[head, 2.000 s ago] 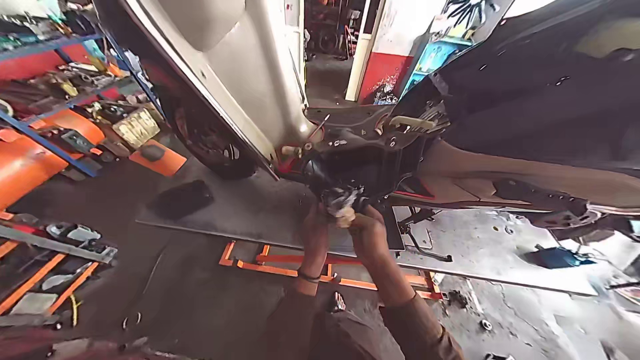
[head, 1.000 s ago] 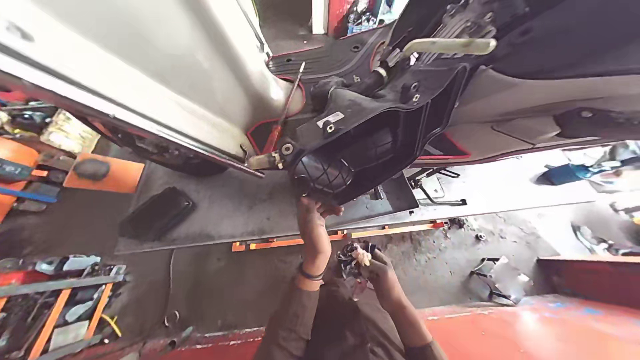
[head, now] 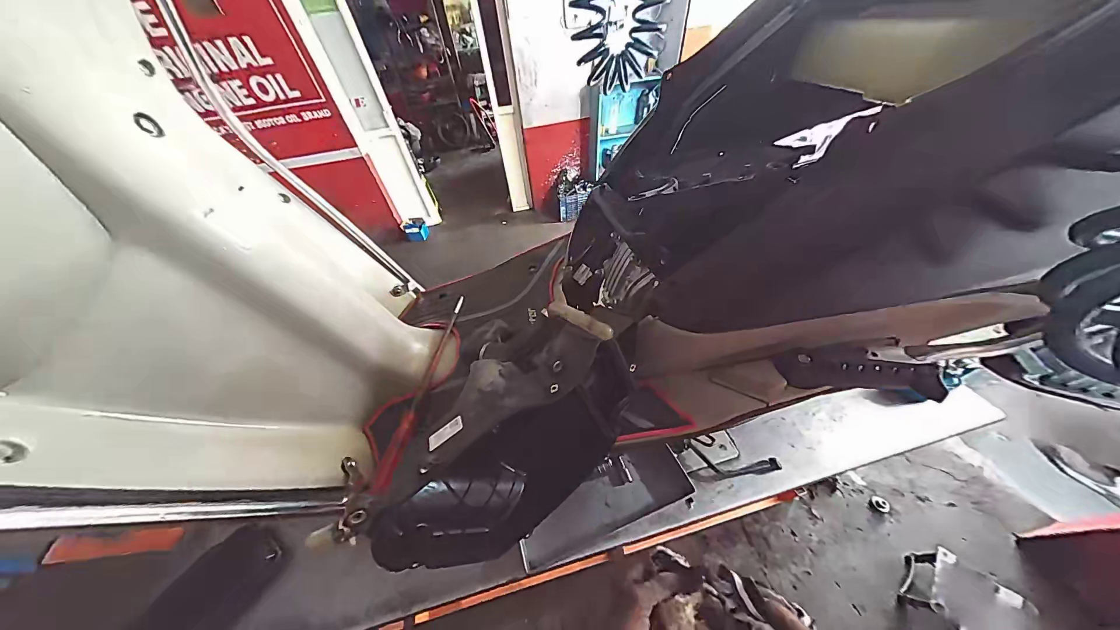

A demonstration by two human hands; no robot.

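At the bottom edge, blurred skin-toned fingers of my right hand (head: 744, 604) appear to be around a small, dirty mechanical part (head: 678, 588). My left hand cannot be told apart in that blur. Above them lies the scooter's open central body, with a black plastic housing (head: 455, 516) at its lower end. A red-handled screwdriver (head: 398, 451) leans against the body left of the housing, its shaft pointing up. A pale hose or handle-like piece (head: 580, 320) sits higher up.
The cream front panel (head: 262, 324) fills the left side, and dark bodywork (head: 840, 210) rises at right. Beneath is a grey lift platform (head: 604, 516) with an orange rail (head: 525, 584). A metal bracket-like part (head: 919, 577) lies on the floor. A doorway (head: 455, 175) stands behind.
Both hands were plain to see before, the left at the black housing one second ago; now only blurred fingers show at the bottom edge. The view has tipped upward and come closer.
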